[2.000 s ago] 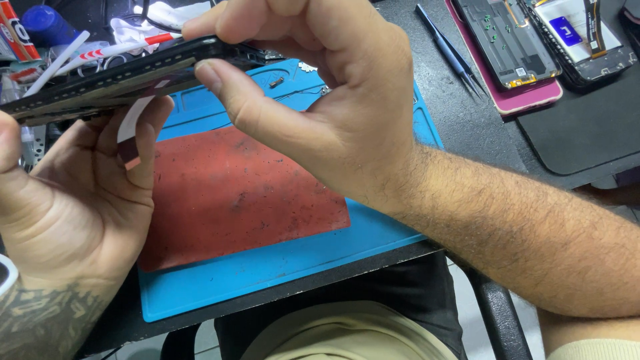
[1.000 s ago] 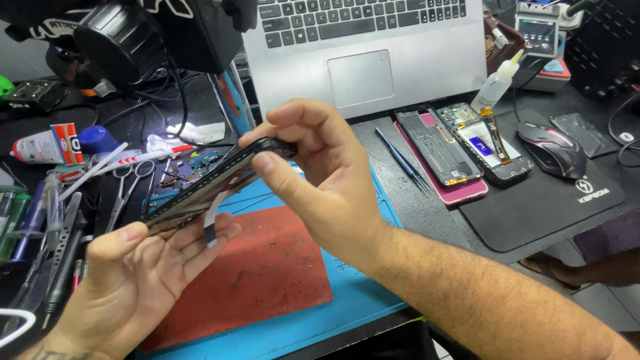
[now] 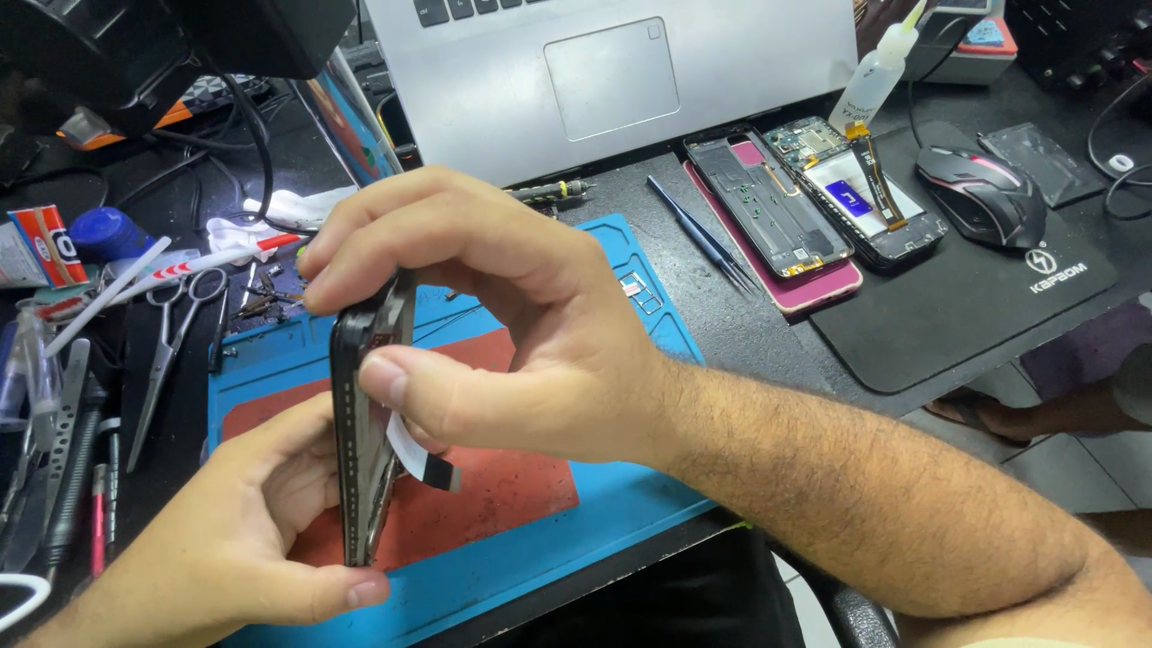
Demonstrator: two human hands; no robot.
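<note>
A black phone frame [image 3: 353, 450] stands nearly on edge between my hands, its narrow side towards the camera. My right hand [image 3: 486, 315] pinches its upper end, the thumb on the inner face and the fingers over the far side. At the lower end, my left hand [image 3: 261, 522] holds it with the thumb at the bottom corner and the fingers behind. A white flex cable [image 3: 409, 450] with a dark end sticks out from the inner face. Below lie a red pad [image 3: 504, 499] and a blue silicone work mat [image 3: 630, 499]. Most of the frame's faces are hidden.
A laptop [image 3: 612, 81] stands behind. To the right lie blue tweezers [image 3: 697, 229], a phone back housing [image 3: 774, 202], an opened phone [image 3: 864, 193], a mouse [image 3: 985, 193] and a plastic bottle [image 3: 877, 76]. Scissors [image 3: 171, 351] and several tools lie left. A person's foot shows at right.
My hands have turned the phone frame from a slanting, flatter position to nearly upright, edge towards the camera. Both hands still hold it. The view has shifted.
</note>
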